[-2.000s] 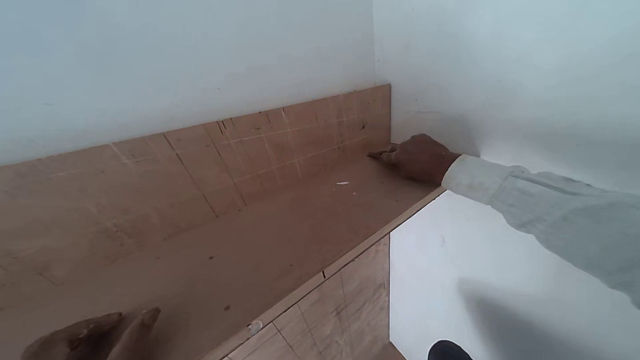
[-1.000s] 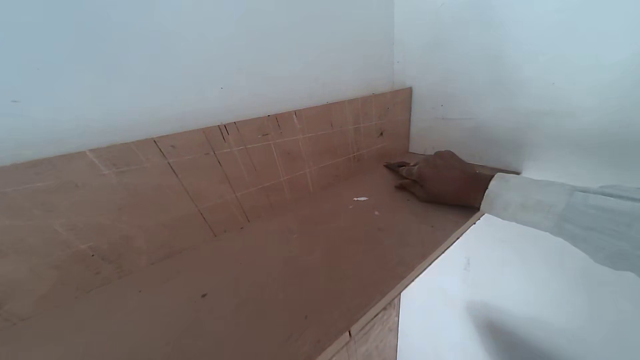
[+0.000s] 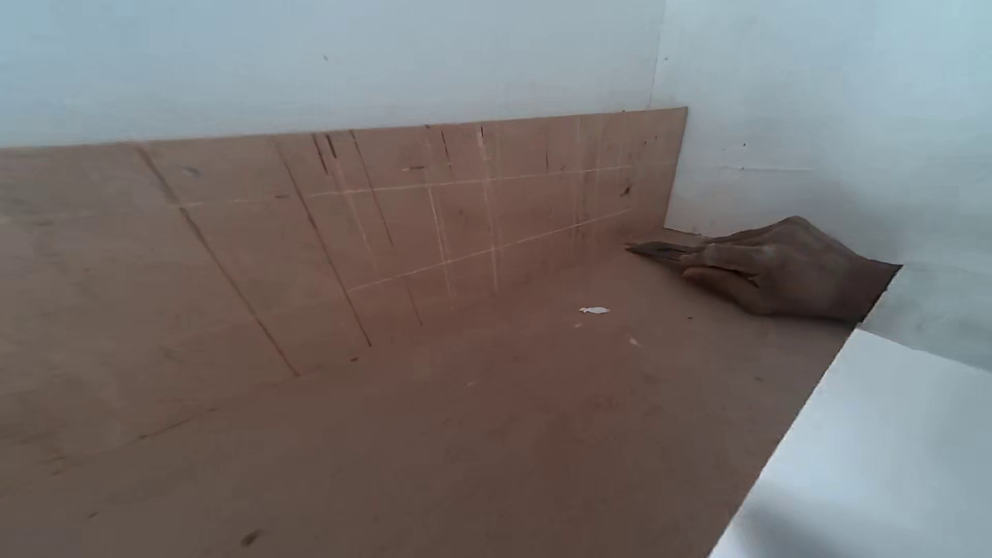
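Observation:
My right hand (image 3: 783, 271) lies low over the far right end of a brown board surface (image 3: 496, 434), close to the corner by the white wall. Between its thumb and fingers it grips a small, dark, pointed tool (image 3: 663, 250), perhaps a blade or scraper; the exact kind cannot be told. The tip points left, near the foot of an upright brown panel (image 3: 434, 209) marked with light and dark scratched lines. A small white fleck (image 3: 594, 310) lies on the surface left of the hand. My left hand is out of view.
A pale wall (image 3: 349, 62) rises behind the upright panel and meets another white wall (image 3: 783, 101) at the right. The brown surface ends in a slanting edge at the lower right, with a white surface (image 3: 876, 449) beyond it.
My left hand, at the lower left two seconds ago, has gone out of view. The right hand stays at the far end with the tool. The view has moved closer to the corner.

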